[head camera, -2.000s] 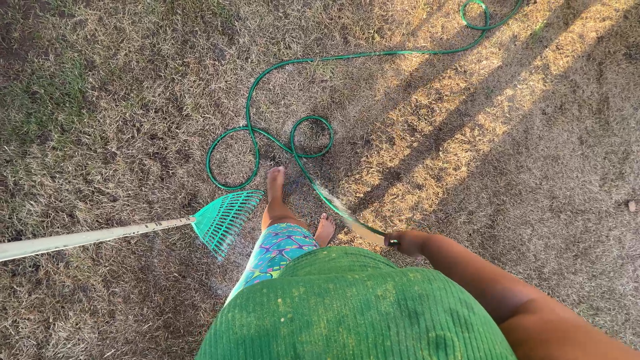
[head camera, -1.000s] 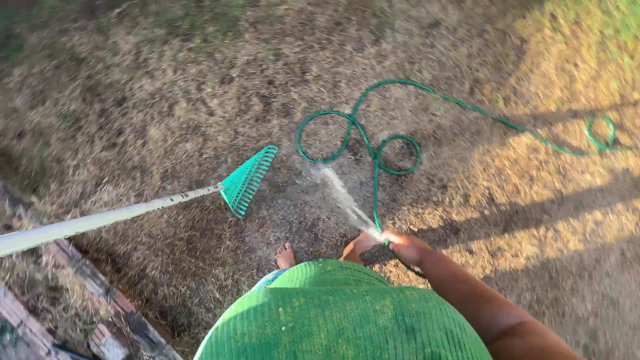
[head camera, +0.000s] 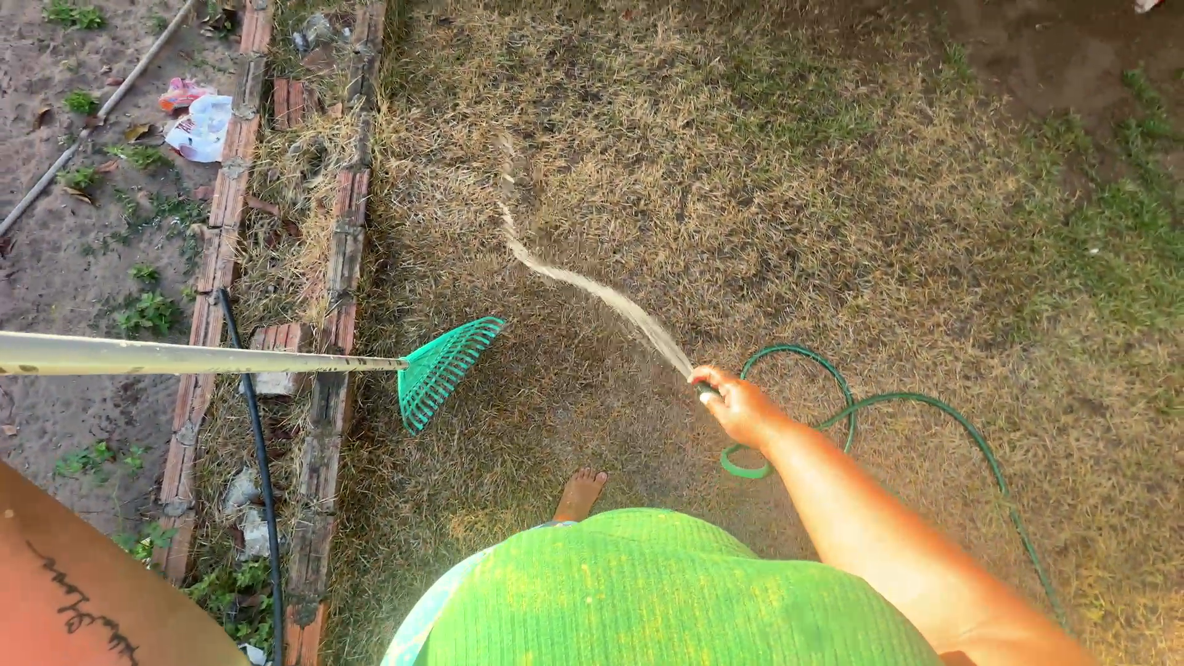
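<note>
My right hand (head camera: 735, 405), right of centre, is closed around the end of a green garden hose (head camera: 980, 435). A stream of water (head camera: 606, 294) shoots from the hose end toward the upper left and falls on the dry grass. Loops of the hose lie on the ground beside and beyond my forearm. A green fan rake (head camera: 449, 372) with a long pale handle (head camera: 203, 357) reaches in from the left edge, its tines over the grass. My left arm shows at the lower left, but the left hand is outside the view.
Two low brick edgings (head camera: 217, 250) run up the left side, with dry grass and rubble between them. A black hose (head camera: 259, 444) crosses there. Beyond lie sandy soil, a crumpled plastic bag (head camera: 202, 128) and a thin pole (head camera: 102, 116). My bare foot (head camera: 581, 493) stands on the grass.
The view has swung left, bringing the brick edgings in. My right hand has lifted outward with the hose end, and the water now lands farther ahead. The left arm has come into view.
</note>
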